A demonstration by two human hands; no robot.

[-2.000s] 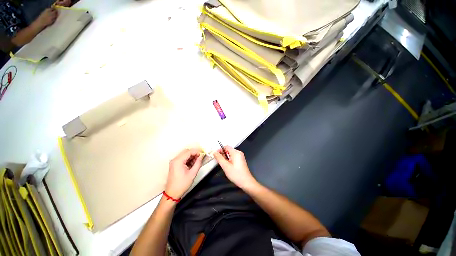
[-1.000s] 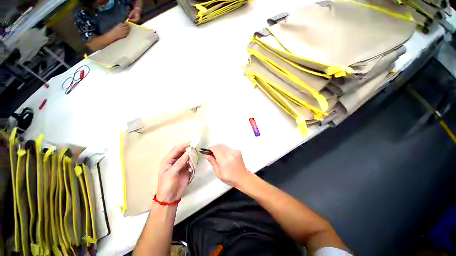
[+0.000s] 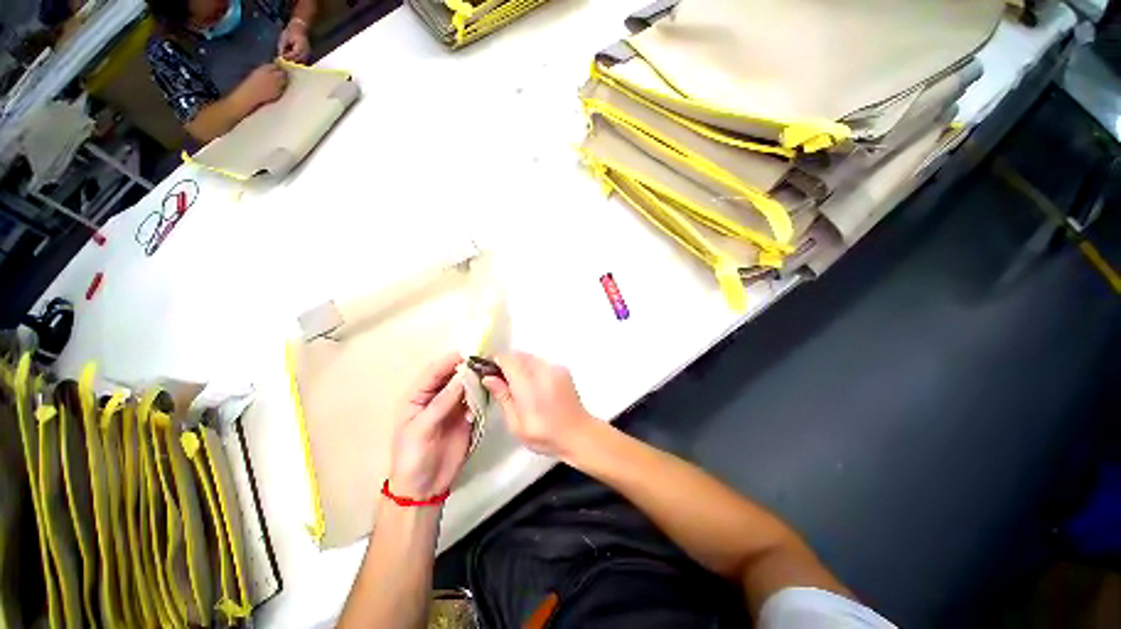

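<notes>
A beige fabric panel (image 3: 369, 393) with yellow binding tape on its left edge and grey tabs at its far corners lies on the white table. My left hand (image 3: 430, 424) pinches the panel's near right edge, which is raised and folded up. My right hand (image 3: 535, 399) holds small dark thread snips (image 3: 484, 366), with the blades against the edge at my left fingertips. The exact cut point is hidden by my fingers. A red-and-purple lighter (image 3: 613, 296) lies on the table to the right of my hands.
A large panel stack (image 3: 787, 123) is at the right on the white table (image 3: 492, 160). Another stack (image 3: 123, 504) stands at the left. A masked person (image 3: 228, 74) opposite handles a panel (image 3: 277, 129). Cord-tied snips (image 3: 166, 221) lie at far left. A dark bag is on my lap.
The view has shifted up and left, then slightly back. The panel edge has been raised in my left hand, and my right hand has brought the snips to it.
</notes>
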